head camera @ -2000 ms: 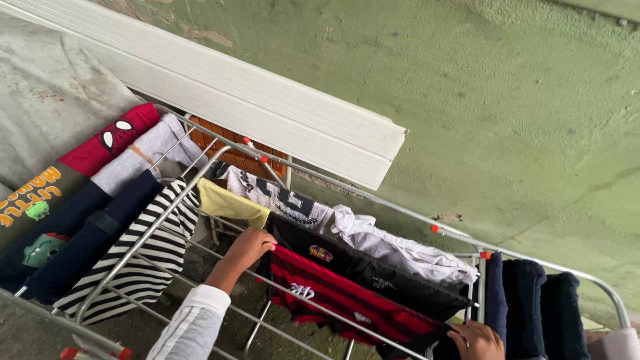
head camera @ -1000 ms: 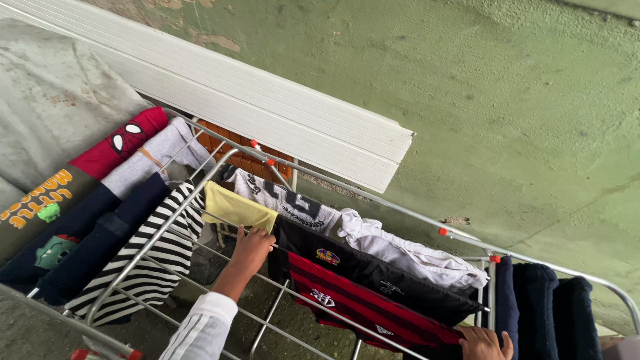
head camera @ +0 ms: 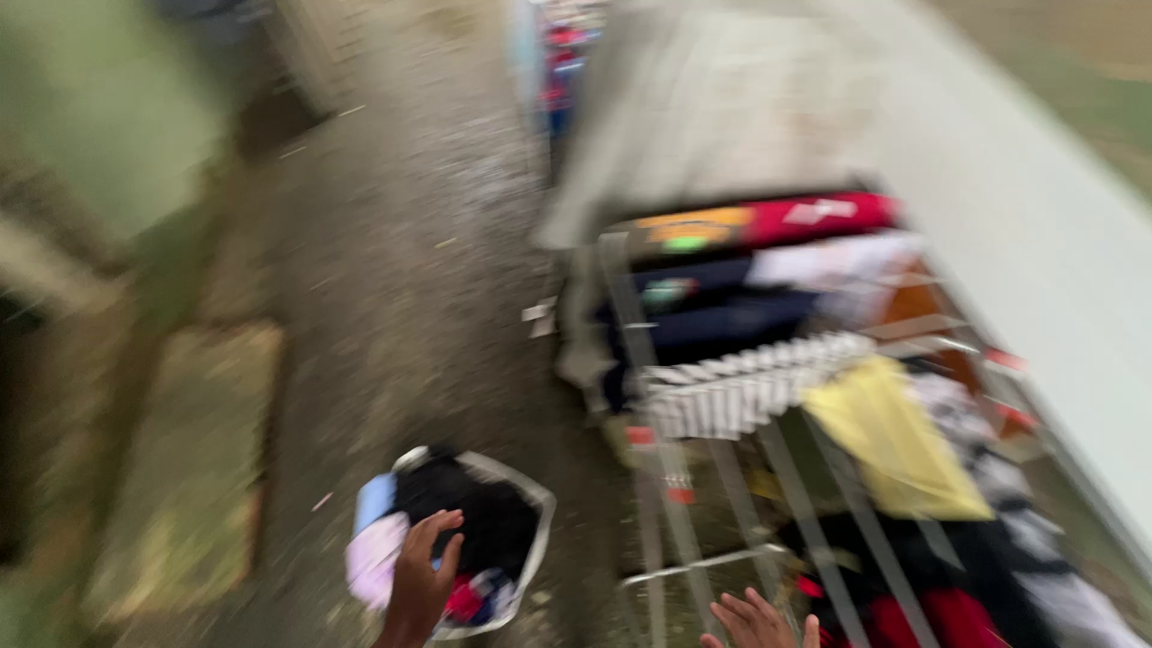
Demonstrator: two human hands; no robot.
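Note:
Blurred by motion, my left hand [head camera: 427, 567] hangs above a white basket [head camera: 540, 540] of clothes on the ground, its fingers apart and nothing in them. The basket holds black cloth [head camera: 477, 504], a pale pink piece [head camera: 376, 558] and some red and blue cloth. My right hand [head camera: 751, 621], also empty with spread fingers, is at the bottom edge beside the metal drying rack [head camera: 702, 567]. On the rack hang a yellow cloth [head camera: 900, 441], a black-and-white striped garment [head camera: 756, 387], a red garment with white eye shapes [head camera: 823, 212], dark blue garments [head camera: 729, 324] and a red-and-black garment [head camera: 945, 616].
A grey cover [head camera: 720, 108] drapes over something beyond the rack. A long white panel [head camera: 1017, 207] runs along the right. On the left, a flat mossy slab [head camera: 189, 468] lies beside the wet dark floor [head camera: 387, 270], near a green wall [head camera: 108, 99].
Both hands have left the red-and-black garment and the rack's near part. The view has swung far left, bringing the floor and the clothes basket into sight.

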